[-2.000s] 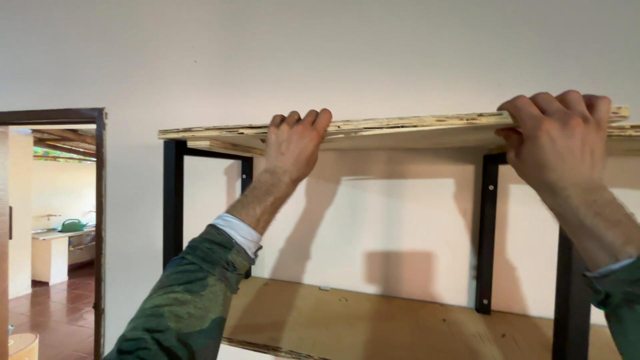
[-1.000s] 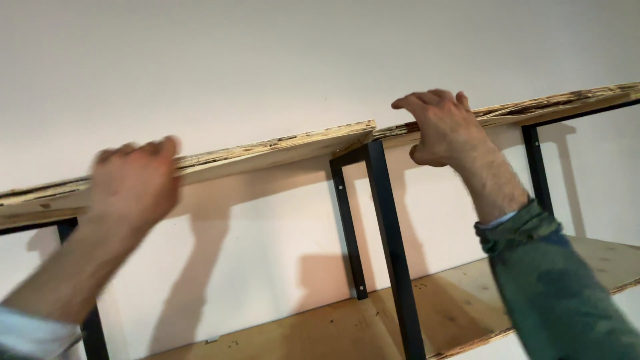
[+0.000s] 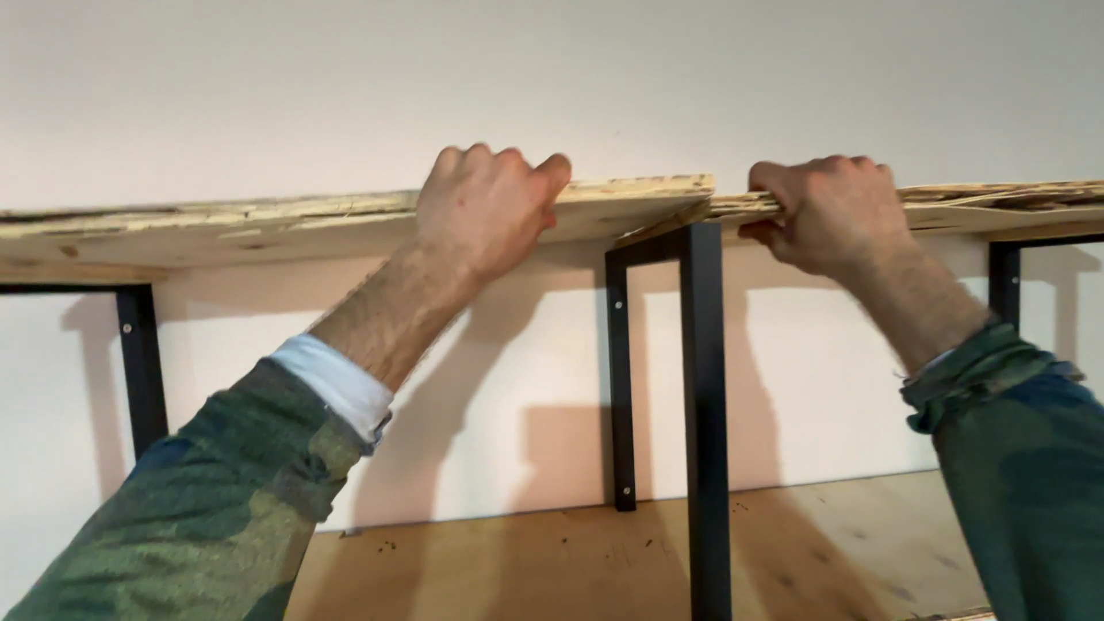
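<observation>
My left hand [image 3: 487,207] grips the front edge of the left plywood shelf board [image 3: 259,228], its fingers over the top near the board's right end. My right hand [image 3: 828,211] is closed around the front edge of the right plywood board [image 3: 1000,198], close to that board's left end. Between my hands the two board ends meet above a black metal frame bracket [image 3: 705,371]. The left board's end stands slightly higher than the right one. My fingertips under and behind the boards are partly hidden.
A lower plywood shelf [image 3: 517,569] runs below, with small dark specks on it. Another black bracket [image 3: 142,371] stands at the left, and one more [image 3: 1004,285] at the right. A pale wall [image 3: 552,78] is behind, with screws fixing the brackets.
My right hand, raised with spread fingers over the right board one second ago, now grips that board's edge. My left hand has moved right along the left board. The view has shifted right from the doorway.
</observation>
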